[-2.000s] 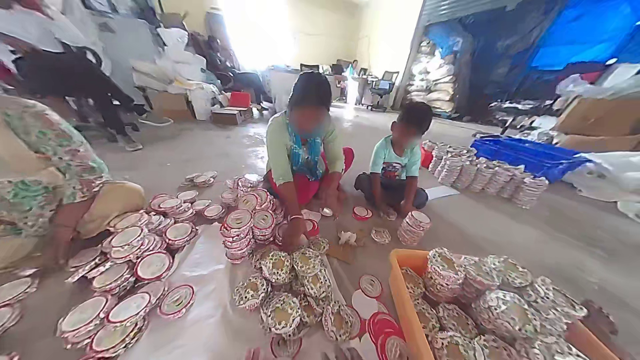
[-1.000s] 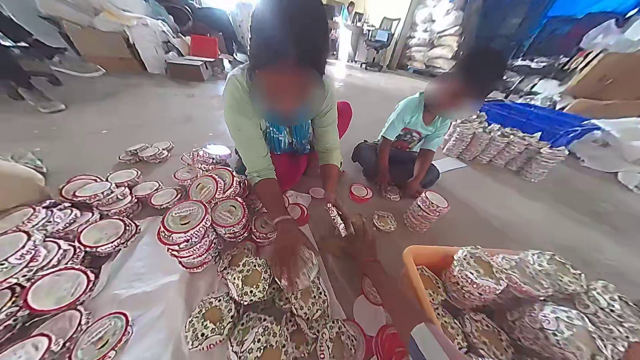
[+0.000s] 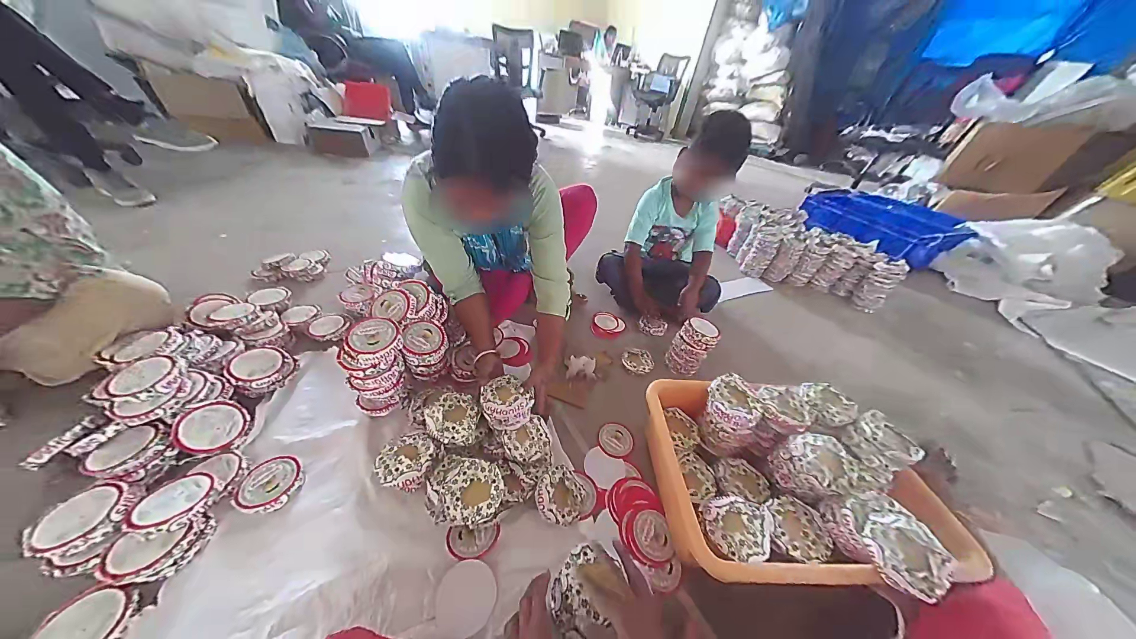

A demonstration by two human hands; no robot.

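Observation:
At the bottom middle, my left hand [image 3: 532, 608] and my right hand [image 3: 643, 603] hold a patterned fabric-covered round piece [image 3: 581, 581] between them. In front of them, on a plastic sheet [image 3: 311, 550], lies a pile of similar patterned round pieces [image 3: 470, 488]. Red-rimmed printed discs [image 3: 643, 524] and a plain white disc [image 3: 466, 595] lie close to my hands. An orange crate [image 3: 692, 532] filled with stacked patterned pieces stands to the right. The fingertips are partly blurred.
Opposite, a person [image 3: 484, 195] reaches into the pile beside stacked red-rimmed discs [image 3: 373, 346]. Another person [image 3: 679, 231] sits beside a short stack [image 3: 692, 342]. More discs [image 3: 133, 453] cover the left floor. A blue crate [image 3: 887, 231] and cardboard boxes [image 3: 1012, 160] are at the right back.
A hand that reached toward the person opposite one second ago is drawn back, and both my hands are now low in view around a patterned piece. The view has shifted.

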